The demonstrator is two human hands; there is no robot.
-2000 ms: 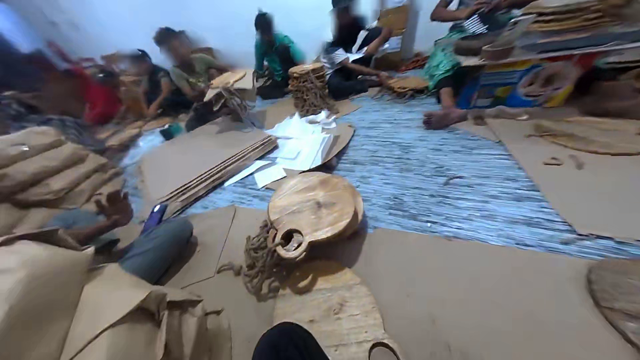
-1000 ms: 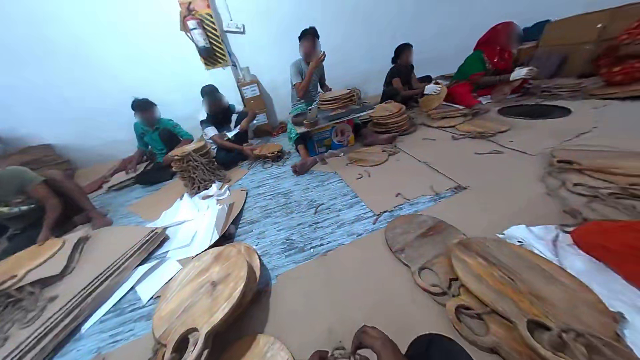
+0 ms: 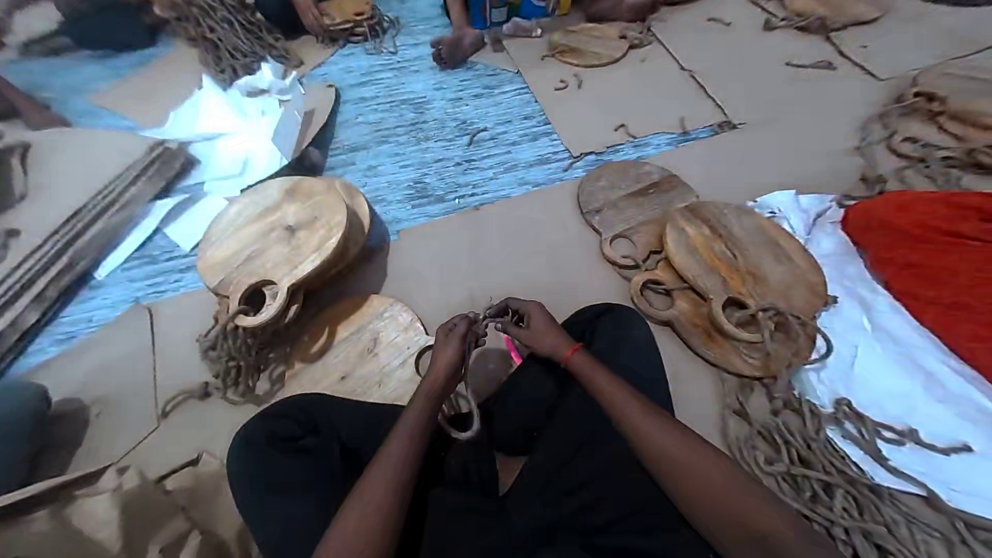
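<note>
My left hand (image 3: pixel 457 345) and my right hand (image 3: pixel 531 325) meet above my crossed legs, fingers pinched on one piece of rope. A loop of that rope (image 3: pixel 467 422) hangs below my left hand. To the left, a round wooden board (image 3: pixel 364 349) lies flat on cardboard, its ring handle beside my left wrist. Beyond it is a stack of round wooden boards (image 3: pixel 271 232) with ring handles, and a bundle of rope pieces (image 3: pixel 240 356) lies against it. On the right, more wooden boards (image 3: pixel 744 256) overlap, with rope through some handles.
Loose rope pieces (image 3: pixel 798 449) lie at right by white sheeting (image 3: pixel 876 325) and red cloth (image 3: pixel 930 256). White papers (image 3: pixel 232 139) and stacked cardboard sheets (image 3: pixel 85 225) are at left. Brown paper (image 3: pixel 132 511) lies near left. Another person's foot (image 3: pixel 456 48) and hand (image 3: pixel 308 15) show at the top.
The view has turned down toward my lap. Both hands, only partly seen at the bottom edge one second ago, are now fully in view with the rope between them.
</note>
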